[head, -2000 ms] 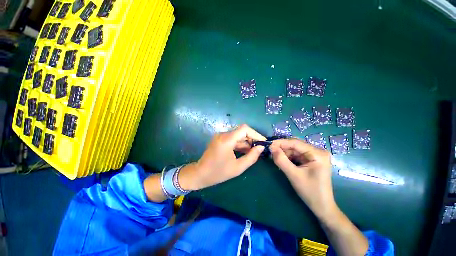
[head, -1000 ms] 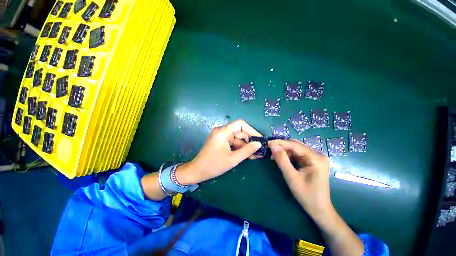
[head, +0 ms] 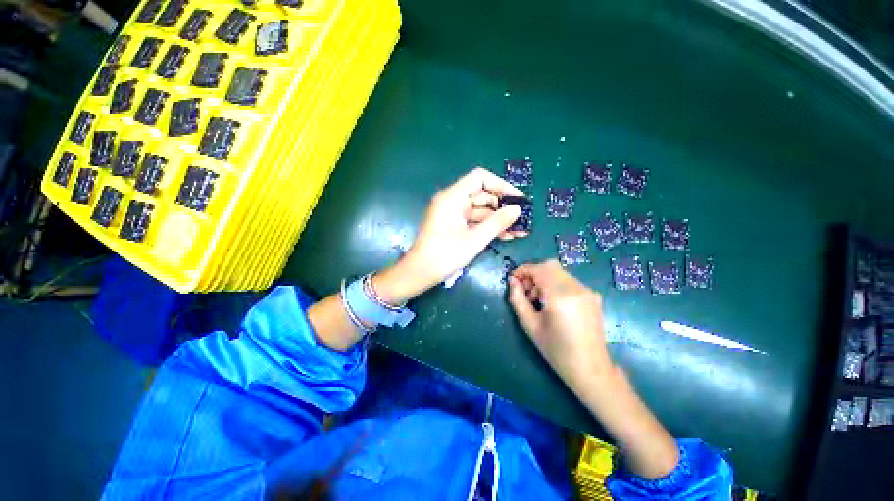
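Note:
My left hand (head: 456, 227) holds a small black module (head: 518, 211) between thumb and fingers, above the green bench. My right hand (head: 559, 308) is apart from it, lower and to the right, with thumb and index finger pinched on a tiny dark piece (head: 511, 264); the fingers partly hide it. Several dark square circuit boards with pale specks, such as this board (head: 639, 228), lie flat in a loose group right of and behind my hands.
A tall stack of yellow trays (head: 323, 137) stands at the left, its top tray holding rows of black modules (head: 184, 115). A dark tray (head: 833, 323) with grey pieces is at the right edge. A long white streak (head: 711, 337) shows on the bench (head: 441, 88).
My hands have separated. The left has moved up with the black module, and the right has come down and away from it. The view has shifted, so the yellow stack appears further right.

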